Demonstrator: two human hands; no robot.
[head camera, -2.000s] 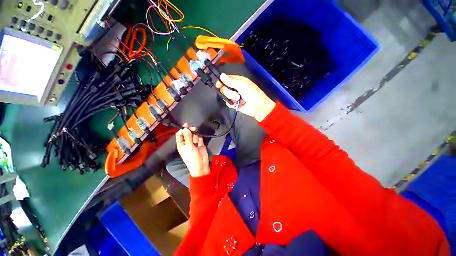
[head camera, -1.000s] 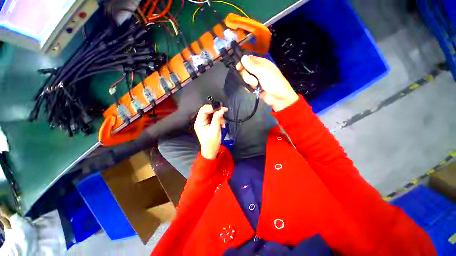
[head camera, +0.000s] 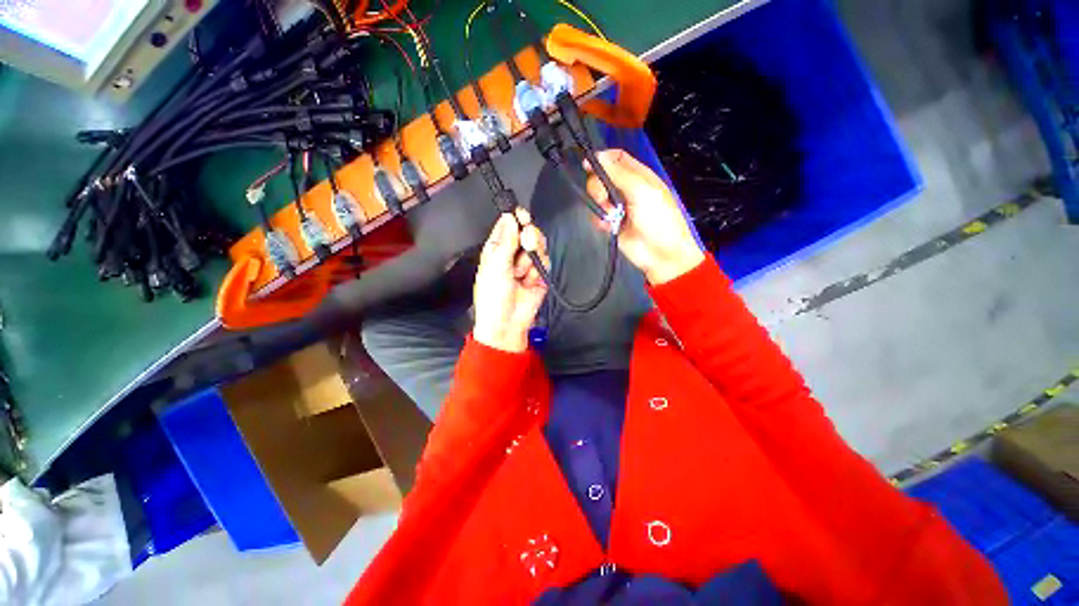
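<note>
A black cable assembly (head camera: 582, 305) hangs in a loop between my hands. My left hand (head camera: 510, 275) holds one end of it, whose connector lines up with a test connector (head camera: 472, 133) near the middle of the orange test strip (head camera: 420, 144); they appear to touch. My right hand (head camera: 645, 214) holds the cable by its other side, just below the strip's right end, where black plugs meet the bluish test connectors. My fingers hide part of the cable. A pile of black cables (head camera: 231, 116) lies on the green bench left of the strip.
A blue bin (head camera: 870, 195) with black cables stands right of my knees. The beige tester (head camera: 112, 53) is at the top left. An open cardboard box (head camera: 284, 408) and another blue bin (head camera: 225, 474) are below the bench. White cloth, possibly a person's sleeve, shows at the lower left.
My left hand has moved up and right, bringing its cable end from free space to the strip's middle test connector. My right hand stays near the right end, slightly lower. The view has shifted.
</note>
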